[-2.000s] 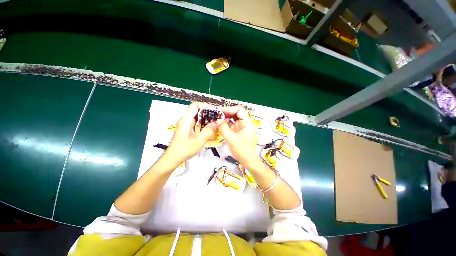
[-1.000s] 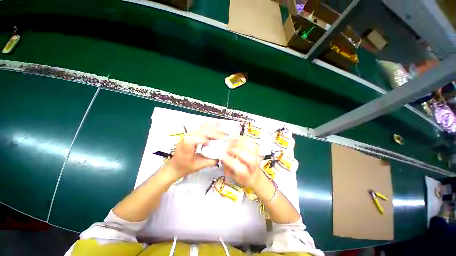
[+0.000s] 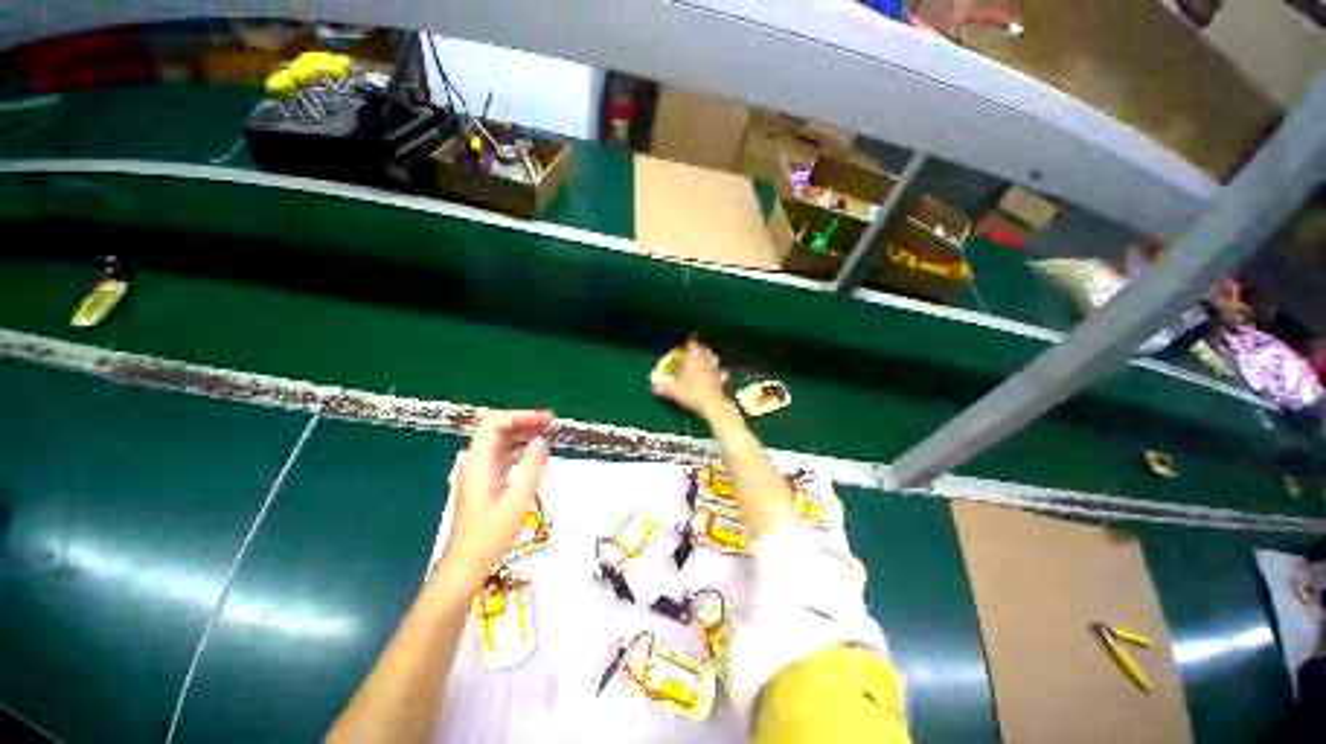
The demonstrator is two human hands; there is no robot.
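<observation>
My right hand point(image 3: 695, 381) is stretched out over the green belt, its fingers on a yellow-and-white unit point(image 3: 669, 369). Another unit point(image 3: 764, 395) lies on the belt just right of the hand. My left hand point(image 3: 502, 472) is raised above the left part of the white sheet point(image 3: 560, 698), fingers apart and empty. Several yellow-and-white units with thin wires and black pieces lie on the sheet, one at the left point(image 3: 506, 622) and one near the front point(image 3: 672, 677). My right sleeve hides part of the sheet.
The worn pale rail point(image 3: 364, 409) runs between bench and belt point(image 3: 480, 305). A grey slanted post point(image 3: 1047, 349) stands at the right. Yellow-handled pliers point(image 3: 1124, 657) lie on cardboard point(image 3: 1047, 611). Open boxes point(image 3: 502, 172) and a dark machine point(image 3: 342, 134) are beyond the belt.
My hands have separated. The right hand has moved forward to the belt, and the left is up and empty. The view has tilted up, showing more of the far side.
</observation>
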